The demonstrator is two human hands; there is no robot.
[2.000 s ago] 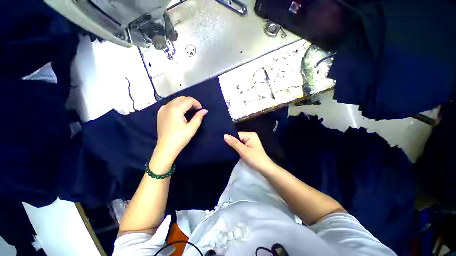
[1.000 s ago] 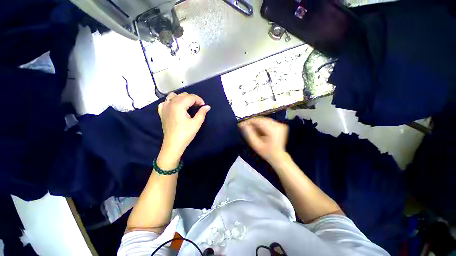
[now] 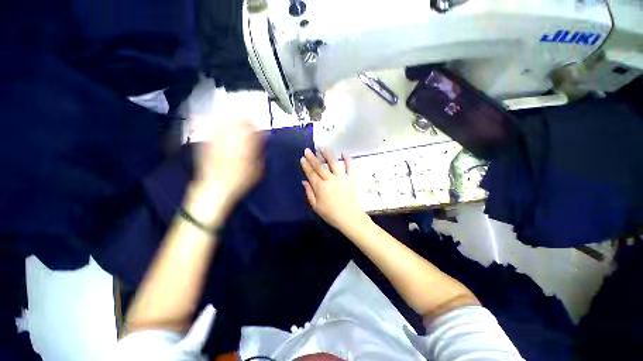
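Observation:
A navy garment piece (image 3: 285, 176) lies on the table's front edge, its top edge near the presser foot (image 3: 302, 121) of the cream-white JUKI sewing machine (image 3: 423, 44). My right hand (image 3: 333, 185) rests with fingers spread at the cloth's right edge. My left hand (image 3: 229, 158) is blurred over the left part of the cloth; its fingers are too blurred to tell if they grip. Whether the cloth lies under the foot cannot be told.
Navy cloth is heaped at left (image 3: 77, 155). A dark smartphone (image 3: 462, 113) and thread snips (image 3: 379, 87) lie on the machine bed. More navy pieces (image 3: 571, 169) are stacked at right. The white table edge (image 3: 405, 176) is worn.
The view has shifted up to show the machine head. The cloth's edge has moved up to near the presser foot. My right hand now lies spread on it; my left hand has moved left.

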